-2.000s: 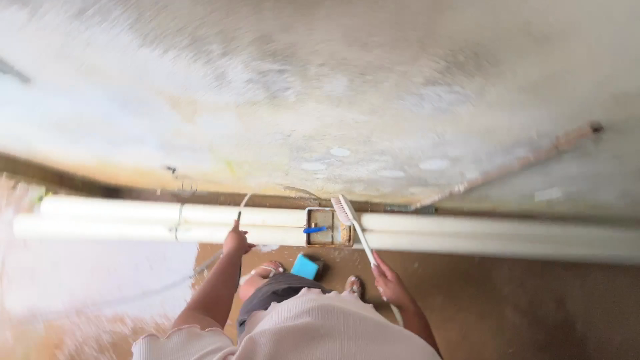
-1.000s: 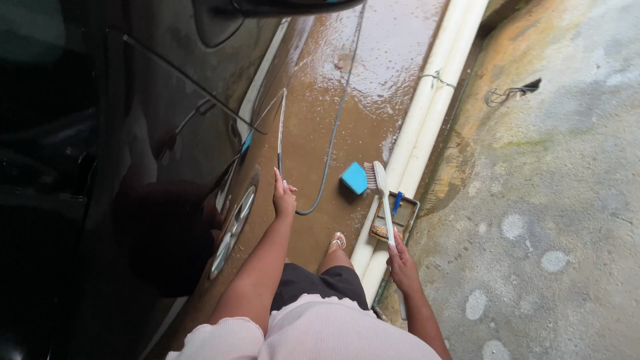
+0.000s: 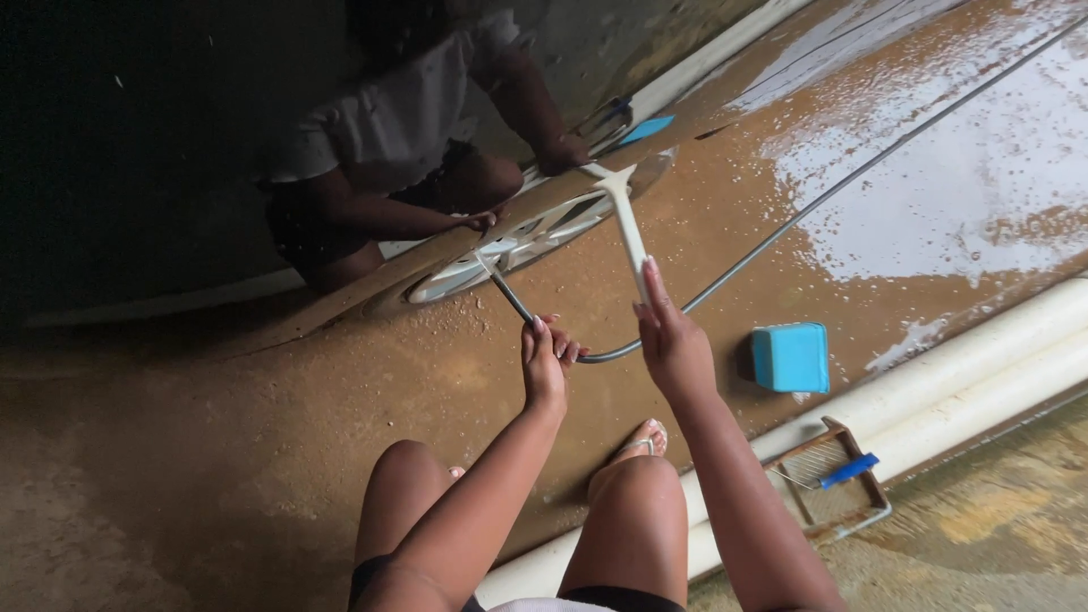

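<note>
My left hand [image 3: 546, 357] grips a grey hose [image 3: 761, 246] near its end, with water coming out toward the wheel [image 3: 518, 246] of a dark, glossy car [image 3: 204, 170]. In my right hand [image 3: 676, 348] is the handle of a white long-handled brush [image 3: 627, 229]. Its head is up against the car's lower edge by the wheel; the bristles are hidden. The hose loops behind my right hand and runs off to the upper right. The car's side reflects my body and arms.
A light blue plastic container [image 3: 790, 357] is on the wet brown floor [image 3: 442, 374] to the right. White pipes [image 3: 960, 365] run along the wall's foot. A rusty wire-mesh tray [image 3: 824, 484] with a blue-handled tool [image 3: 850, 470] rests by them.
The view has swung from the wall to the car. My right hand has brought the brush from beside the pipes to the car's wheel. My left hand still holds the hose.
</note>
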